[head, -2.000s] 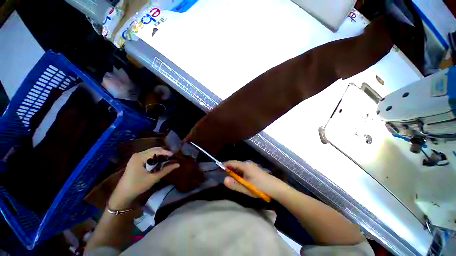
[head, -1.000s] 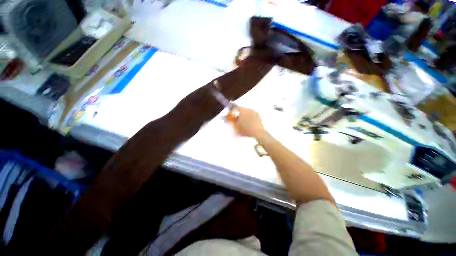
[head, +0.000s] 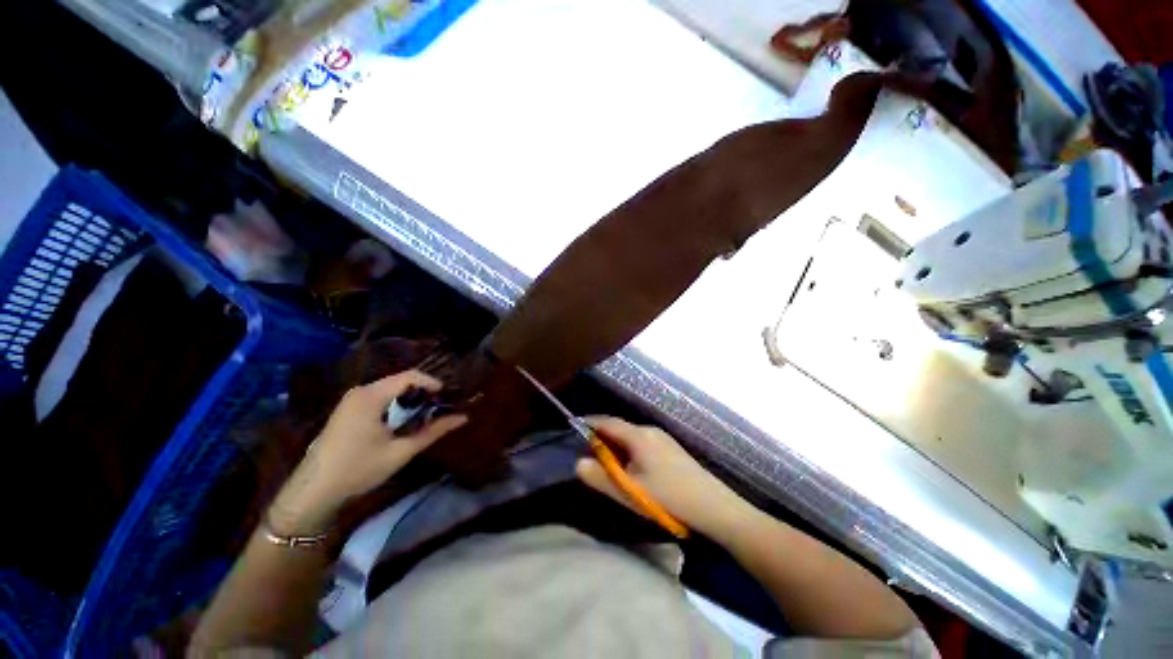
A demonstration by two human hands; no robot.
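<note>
A long brown fabric band (head: 656, 264) lies across the white sewing table and hangs over its front edge toward the lap. My left hand (head: 373, 438) grips gathered brown fabric near its lower end, with a small dark and white item between the fingers that I cannot identify. My right hand (head: 650, 476) holds the orange-handled scissors (head: 630, 487). Their blades point up and left and touch or nearly touch the band just right of my left hand. Whether the blades are parted cannot be told. Grey-backed fabric (head: 450, 512) lies on the lap.
The sewing machine (head: 1042, 270) stands on the table at right, its bed beside the band. A blue slatted basket (head: 180, 425) with dark and grey pieces is at left. More brown and grey pieces (head: 958, 58) lie heaped behind the machine. The table's ruler-marked edge runs diagonally.
One second ago my right hand was out over the table with the scissors by the band. Now it is back at the lap, and my left hand shows again, gripping fabric. The view has turned downward.
</note>
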